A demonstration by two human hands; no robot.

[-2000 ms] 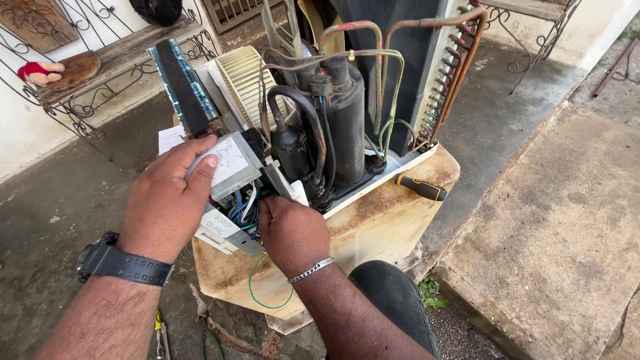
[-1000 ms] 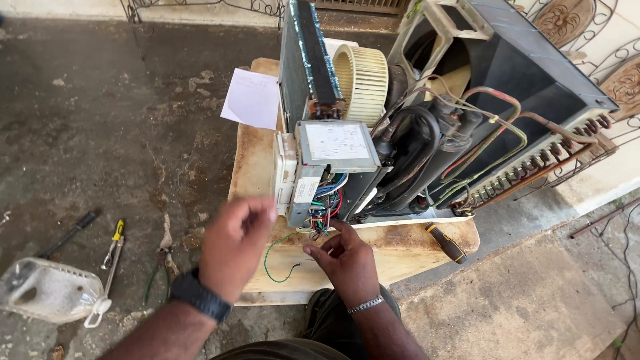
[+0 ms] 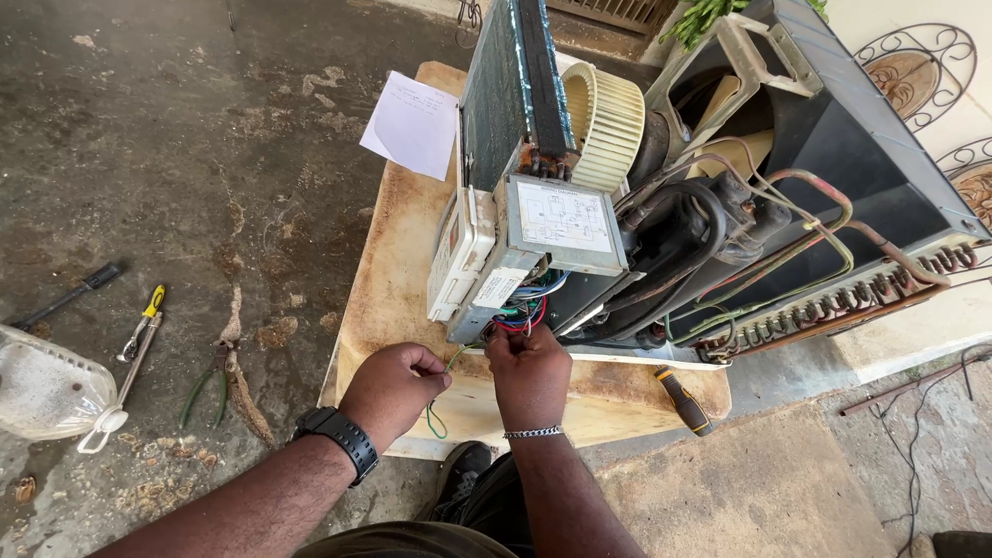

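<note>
An opened window air conditioner stands on a worn board, its metal control box (image 3: 562, 221) bearing a wiring diagram. Coloured wires (image 3: 535, 306) come out of the box's lower opening. My right hand (image 3: 531, 380) is at those wires, fingertips pinched together at the opening; what exactly they grip is hidden. Between the thumb and forefinger of my left hand (image 3: 395, 391) is a thin green wire (image 3: 438, 422), whose loose end loops down over the board's edge. To the right of the box are the black compressor piping (image 3: 682, 225) and bent copper tubes (image 3: 814, 182).
A screwdriver (image 3: 683, 401) lies at the board's right edge, a sheet of paper (image 3: 415, 124) at its left. On the floor at left are pliers (image 3: 208, 387), a yellow-handled tool (image 3: 146, 318), a black-handled tool (image 3: 70, 294) and a clear plastic jug (image 3: 58, 387). A cream blower wheel (image 3: 608, 128) stands behind the box.
My left hand, on the control box two seconds ago and raised apart from the wires one second ago, now holds the green wire. My right hand has moved up to the wire bundle. The view has shifted.
</note>
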